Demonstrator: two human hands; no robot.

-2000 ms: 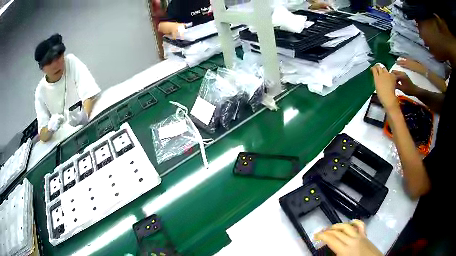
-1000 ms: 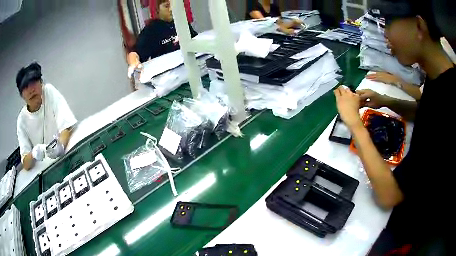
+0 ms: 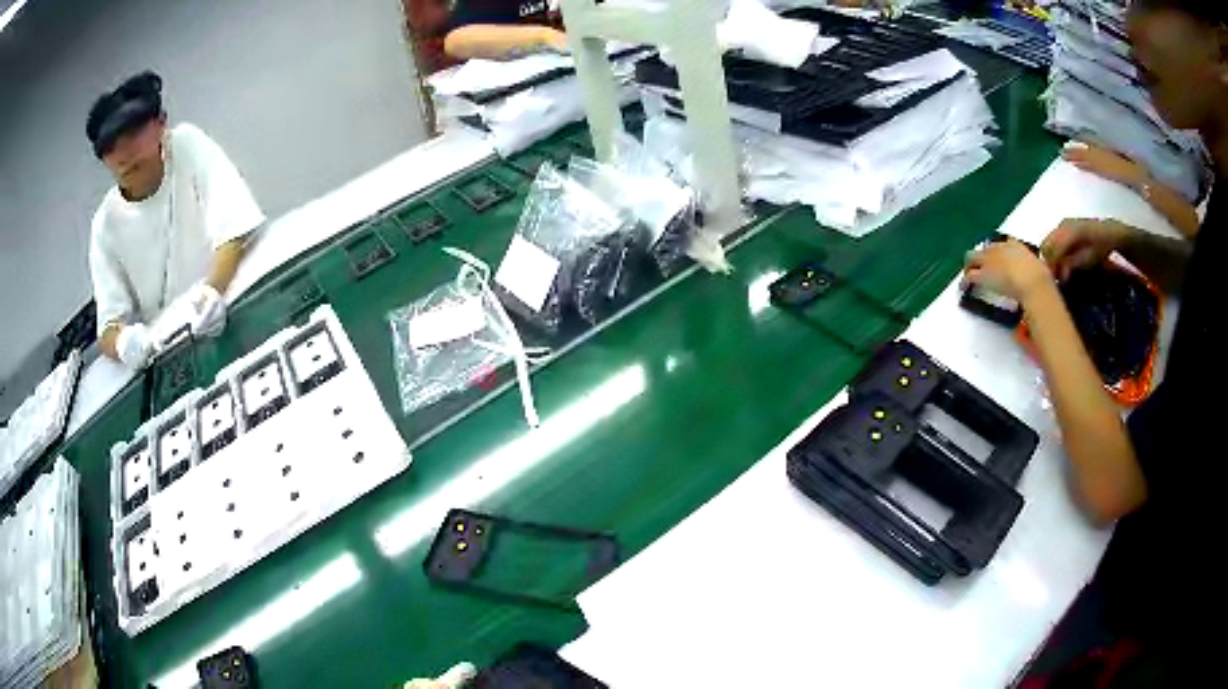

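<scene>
At the bottom edge, fingertips with a pale covering, seemingly of my left hand (image 3: 445, 677), are at the left side of a dark phone housing (image 3: 539, 668). They appear to grip it; most of both is cut off. My right hand is out of the picture. Black housings with yellow dots lie in an overlapping pile (image 3: 896, 491) on the white ledge. Single housings lie on the green belt: one in the lower middle (image 3: 465, 545), one farther up (image 3: 804, 284) and one cut off at lower left (image 3: 226, 669).
A white blister tray (image 3: 269, 471) lies at left. Clear bags (image 3: 572, 256) and a white strap (image 3: 519, 364) lie mid-belt by a pale post (image 3: 714, 128). At right, a black-shirted person's hands work beside an orange basket (image 3: 1145, 370). A white-shirted person (image 3: 175, 215) sits across the belt.
The upper housing of the pile, where my hand was, is gone from it. The belt housings have moved toward the lower left, and another has appeared farther up. Fingertips now show at the bottom edge.
</scene>
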